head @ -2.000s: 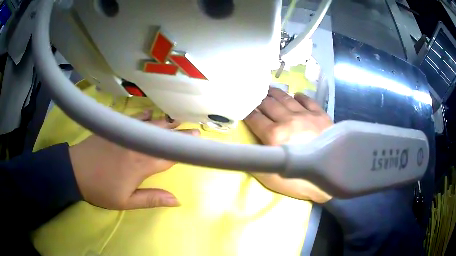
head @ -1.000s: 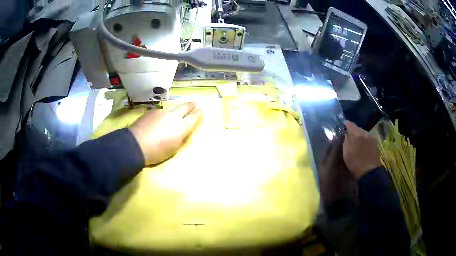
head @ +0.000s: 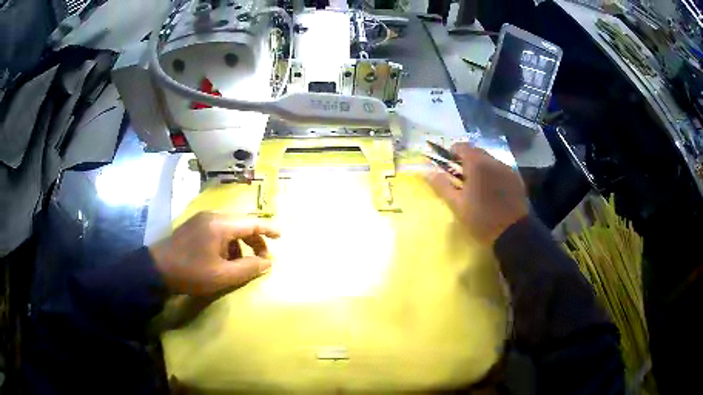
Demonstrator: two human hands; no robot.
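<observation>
A large bright yellow panel [head: 432,308] lies in front of me, its middle washed out by glare. The yellow clamp frame [head: 378,158] lies over its far part, with a slot and two arms. My left hand [head: 220,251] is at the panel's left side, fingers curled, thumb and fingertips apart, nothing seen in it. My right hand [head: 487,189] is at the panel's far right, holding a small pointed hand tool [head: 445,159] with a dark tip pointing away to the left.
The white sewing head [head: 220,116] stands at the far left with a lamp [head: 331,109] in front. A tilted control panel [head: 523,73] is at the far right. Yellow strips [head: 613,270] are bundled at right. Grey sheets [head: 73,131] are stacked at left. A metal bracket [head: 376,79] stands behind the frame.
My right hand has moved from the table's right edge onto the panel's far right, now with the tool. My left hand has drawn back nearer from the sewing head. The clamp frame now shows more fully.
</observation>
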